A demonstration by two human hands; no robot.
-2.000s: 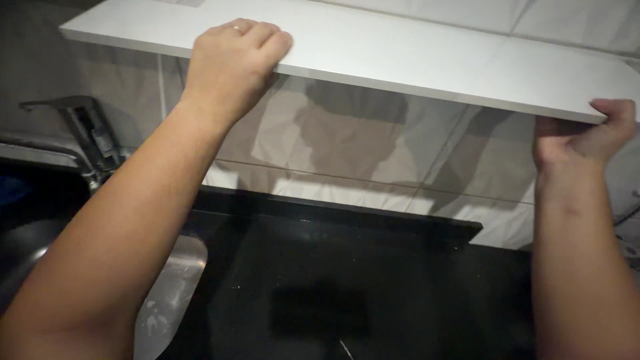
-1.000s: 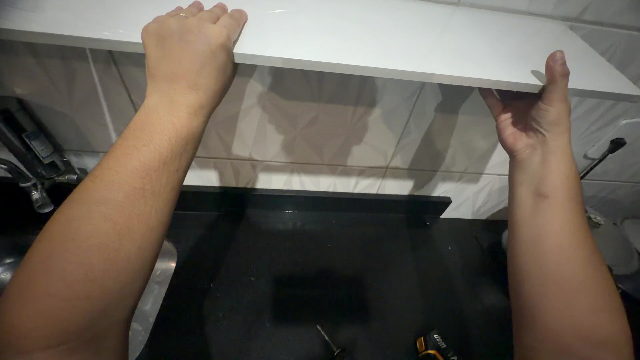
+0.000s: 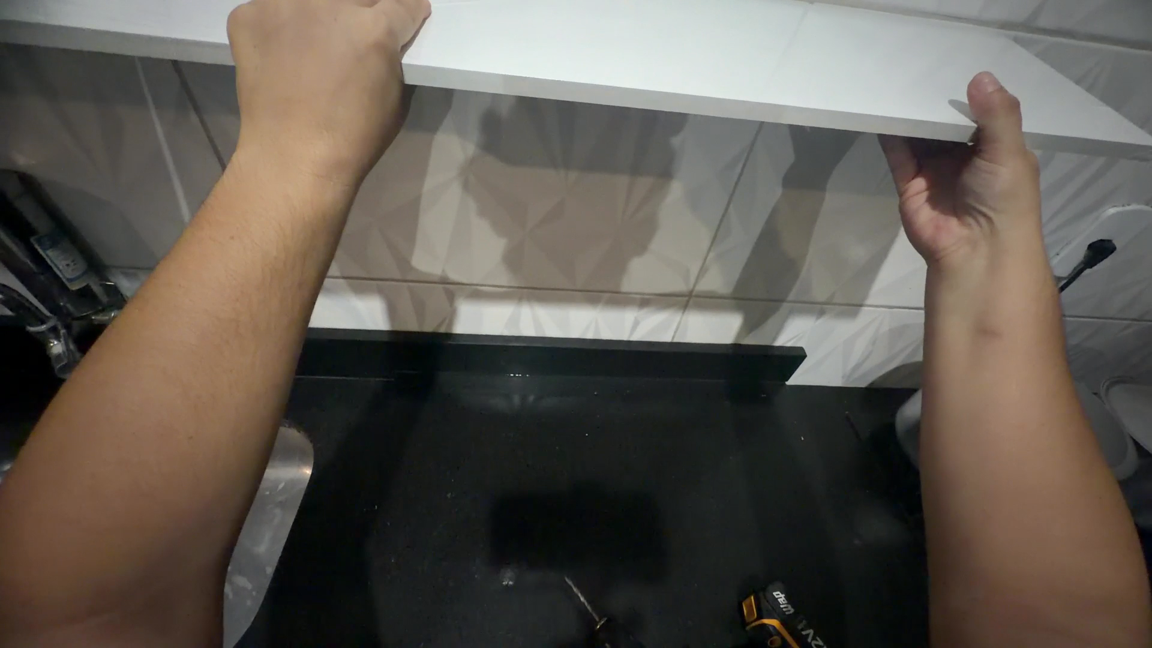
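Observation:
A long white shelf board (image 3: 684,54) spans the top of the view, against or close to the tiled wall. My left hand (image 3: 324,81) grips its front edge left of centre, with the fingers over the top. Near the right end my right hand (image 3: 972,171) holds the board from below, palm up, its thumb over the front edge and its fingers hidden underneath. On the black countertop below, at the bottom edge, lie a drill bit (image 3: 583,598), whose lower end is in shadow, and a black and yellow Wap battery or tool (image 3: 778,616), partly cut off.
A steel sink (image 3: 274,531) is set into the black countertop (image 3: 558,450) at left, beside a faucet (image 3: 54,333). A low black backsplash (image 3: 558,355) runs along the tiled wall (image 3: 576,207). A black plug with a cord (image 3: 1098,254) and pale containers (image 3: 1116,432) are at right.
The view has shifted, and the board now reaches past the left edge. The drill bit and the black and yellow item show more fully than before. Both hands keep their hold on the board.

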